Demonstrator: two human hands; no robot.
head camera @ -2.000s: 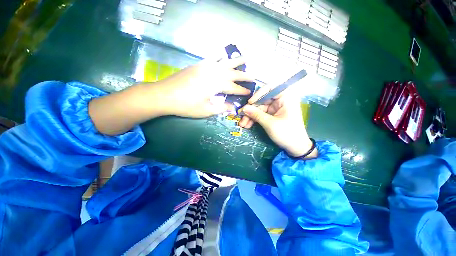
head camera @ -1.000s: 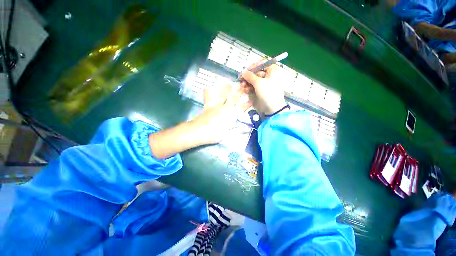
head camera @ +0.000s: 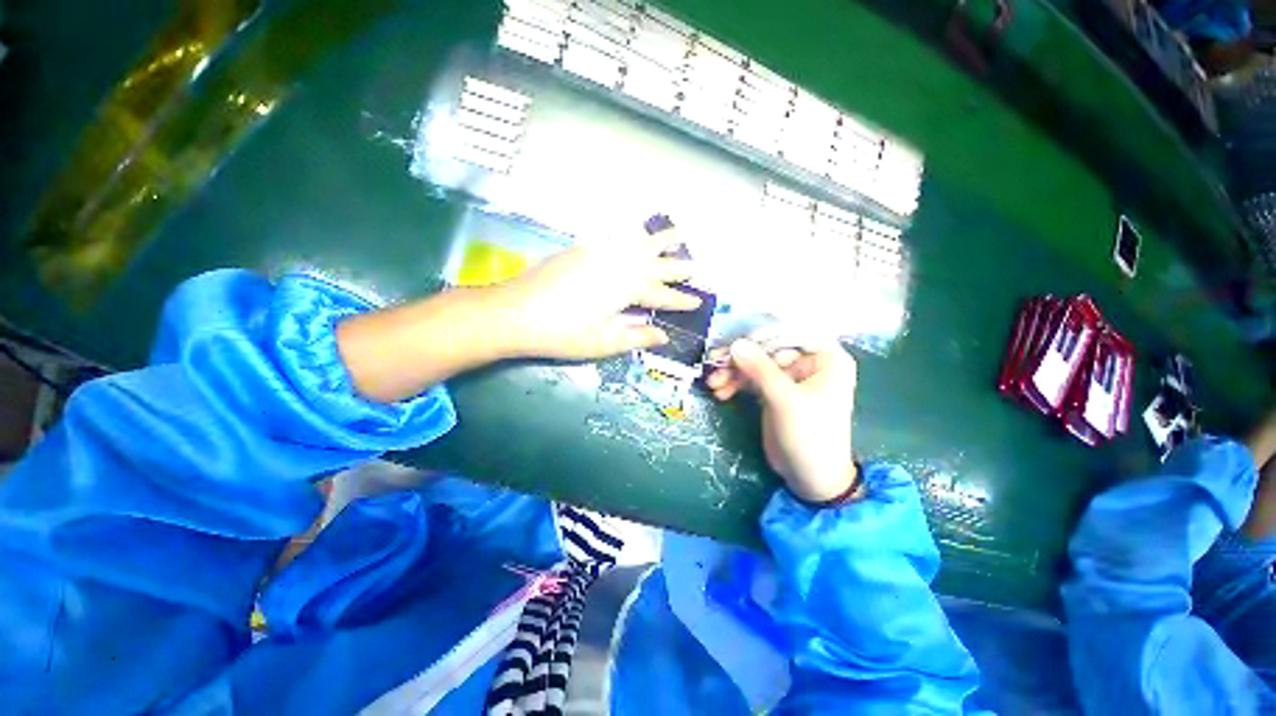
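Note:
A small display module (head camera: 682, 333) with a dark screen lies on the green bench mat in front of me. Its orange-gold flex tail (head camera: 672, 410) points toward me. My left hand (head camera: 602, 298) lies over the module's left side with fingers on it. My right hand (head camera: 791, 399) is at the module's lower right corner, thumb and fingertips pinched together. The tweezers are hard to make out in the glare at my right fingers. Adhesive sticker strips (head camera: 490, 123) lie on a shiny release liner sheet (head camera: 602, 175) beyond the module.
Another long sticker strip (head camera: 728, 101) lies farther back. Amber tape strips (head camera: 133, 154) lie at left and a yellow tape piece (head camera: 490, 263) by my left wrist. Red-framed units (head camera: 1071, 367) and a separate display (head camera: 1126, 245) are at right, near a neighbour's blue sleeve (head camera: 1161, 560).
My right hand has come back from the sticker strips to the module's lower right corner. My left hand has moved from the strips onto the module. The view has shifted.

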